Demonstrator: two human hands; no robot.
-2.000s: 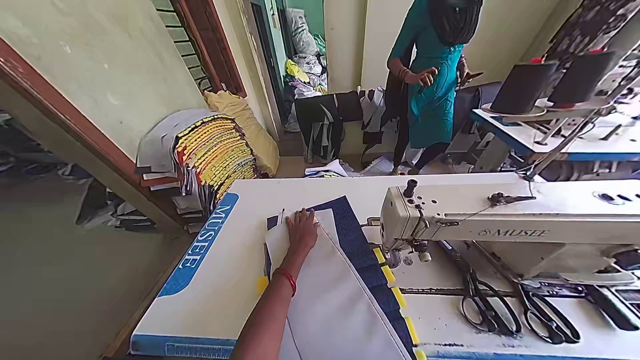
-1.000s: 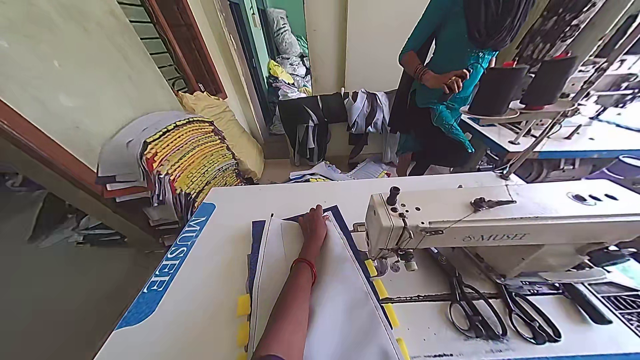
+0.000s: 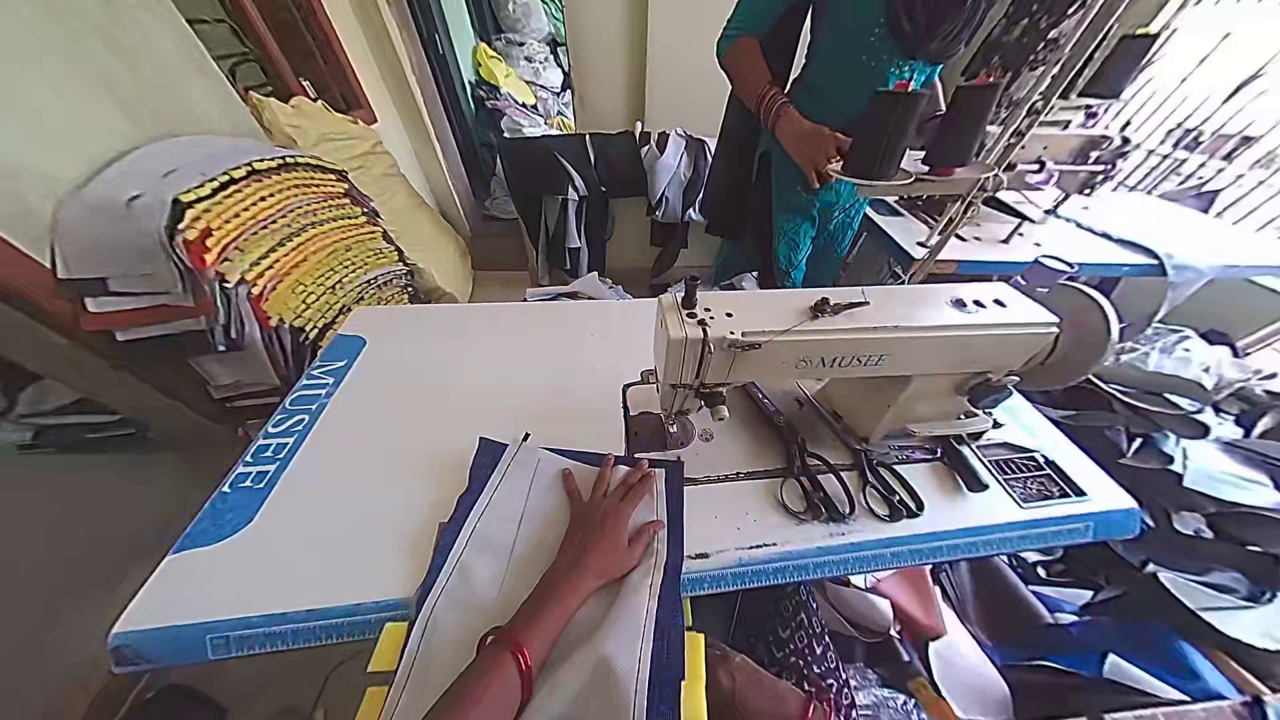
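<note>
My left hand [image 3: 603, 530], with a red bangle at its wrist, lies flat with spread fingers on a white fabric panel [image 3: 500, 580]. Dark blue fabric [image 3: 668, 580] shows beneath the panel along both sides, and yellow tabs [image 3: 694, 675] stick out near the bottom. These layers hang over the front edge of the sewing table [image 3: 480, 370]. Part of my right hand [image 3: 755, 685] shows at the bottom, beside the right edge of the layers; its fingers are hidden. Just beyond the top right corner of the fabric is the needle area of a Musee sewing machine [image 3: 860, 340].
Two pairs of scissors [image 3: 815, 485] [image 3: 890, 485] lie by the machine. Stacked fabric pieces [image 3: 290, 240] stand at the left. A co-worker [image 3: 800, 130] stands behind the table near thread cones [image 3: 885, 135]. Cloth pieces [image 3: 1130, 640] are heaped at the lower right.
The fabric layers and my left hand have moved toward the table's front edge. Part of my right hand now shows at the bottom. The co-worker's hand has lowered beside the thread cones.
</note>
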